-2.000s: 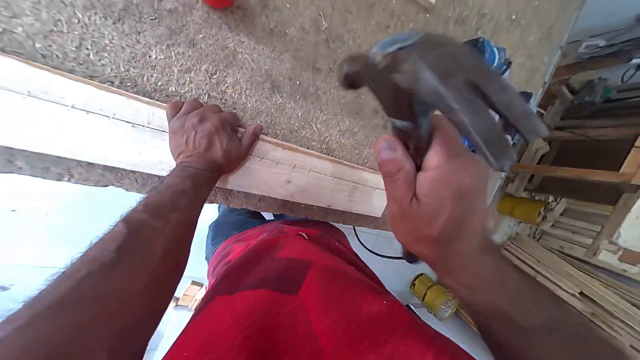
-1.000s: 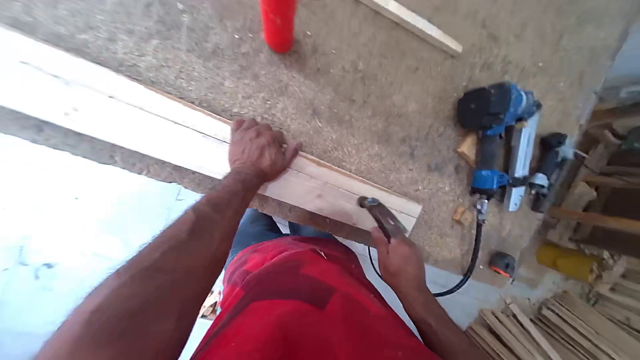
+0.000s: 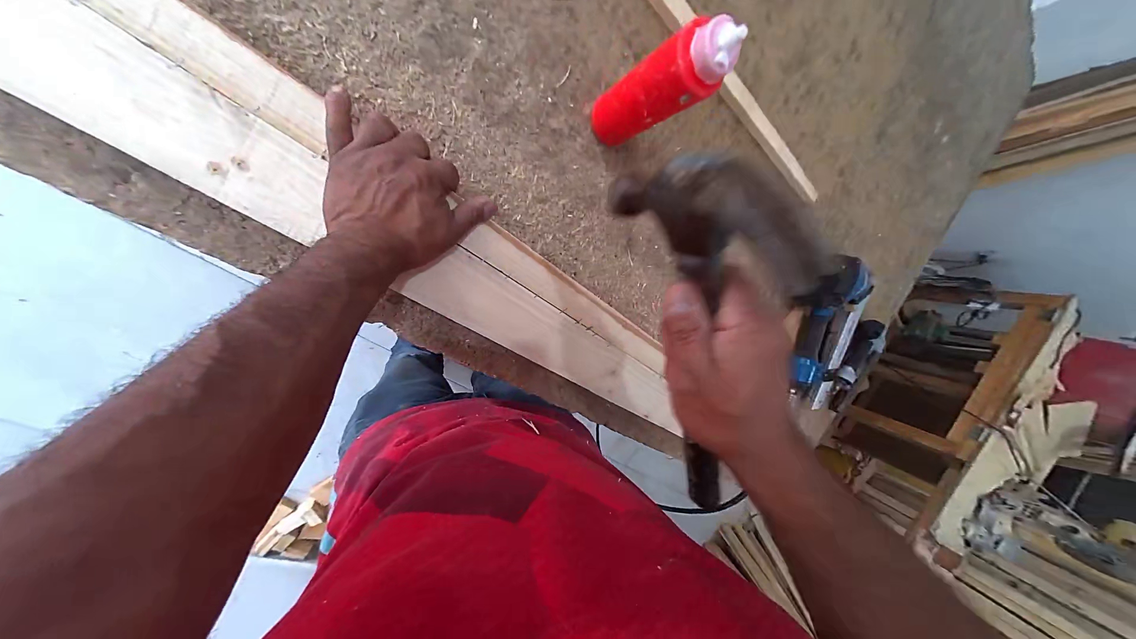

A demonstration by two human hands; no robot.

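My right hand (image 3: 732, 364) is closed around the handle of a claw hammer (image 3: 710, 213), which is raised and blurred above the right end of the wood. Two long pale wooden boards (image 3: 532, 311) lie side by side with a thin seam between them, running from the upper left toward the centre right. My left hand (image 3: 390, 191) presses flat over both boards, its fingers spread and the thumb at the far edge. The boards' right end is partly hidden behind my right hand.
A red squeeze bottle with a pale nozzle (image 3: 652, 84) and a thin wooden strip (image 3: 768, 133) lie on the rough worktable (image 3: 550, 169). A blue and black nail gun (image 3: 834, 311) is at the right, partly hidden. Beyond the edge stands a wooden rack (image 3: 994, 382); wood offcuts (image 3: 297, 524) lie below.
The hammer was low at the boards' right end one second ago and is now raised above them. My left hand stays on the boards. The view has shifted and turned.
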